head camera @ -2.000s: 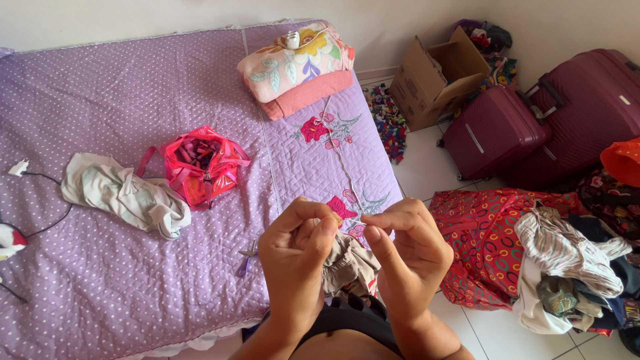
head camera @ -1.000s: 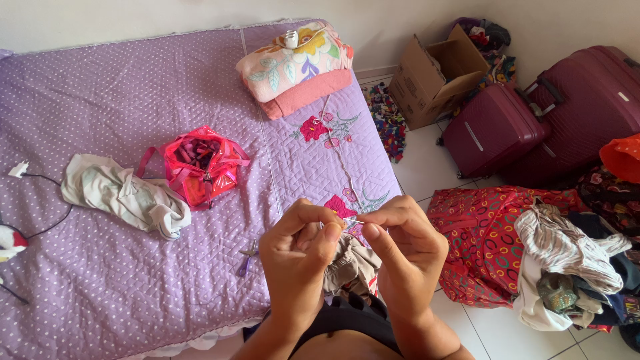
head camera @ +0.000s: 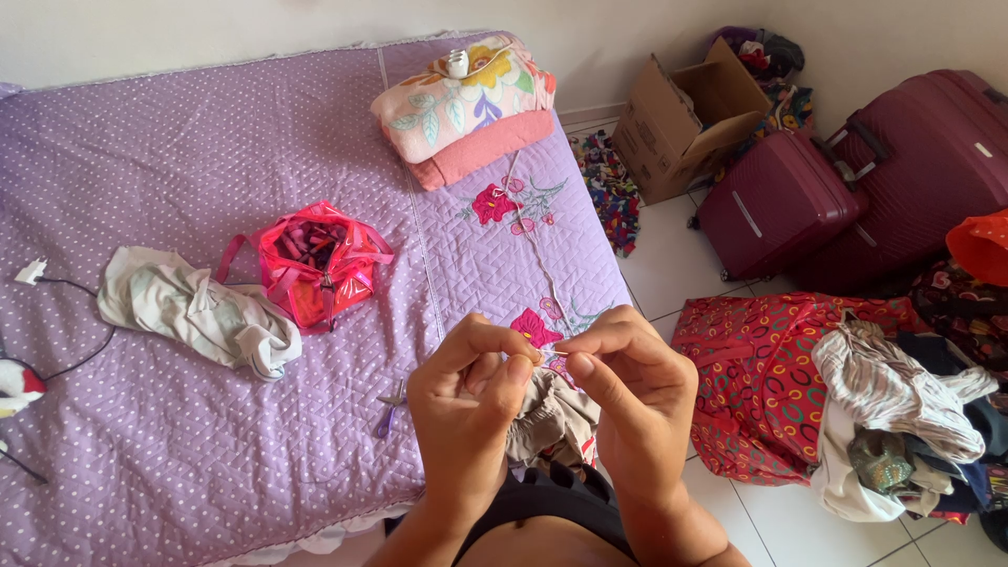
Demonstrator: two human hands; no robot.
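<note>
Both my hands are raised close together over the bed's near right edge, thumbs and forefingers pinched. A thin pale strand (head camera: 549,351), perhaps thread or a needle, spans the small gap between the fingertips; which it is I cannot tell. My left hand (head camera: 472,394) holds one end and my right hand (head camera: 638,386) the other. Below and behind them lies a crumpled beige cloth (head camera: 551,417). Small scissors with purple handles (head camera: 387,411) rest on the lilac bedspread (head camera: 331,441), left of my left hand. Further left sit a pink see-through bag (head camera: 319,276) of small items and a crumpled pale cloth (head camera: 189,311).
A folded floral blanket (head camera: 465,102) bears a white power socket (head camera: 457,63), its cord running down the bedspread. Two maroon suitcases (head camera: 776,205) and an open cardboard box (head camera: 669,134) stand on the floor at right. Nearer are a red patterned cloth (head camera: 748,386) and piled clothes (head camera: 890,394).
The fingertips of my two hands have shifted slightly, still pinched around the thin strand. The things on the bed and floor have not moved.
</note>
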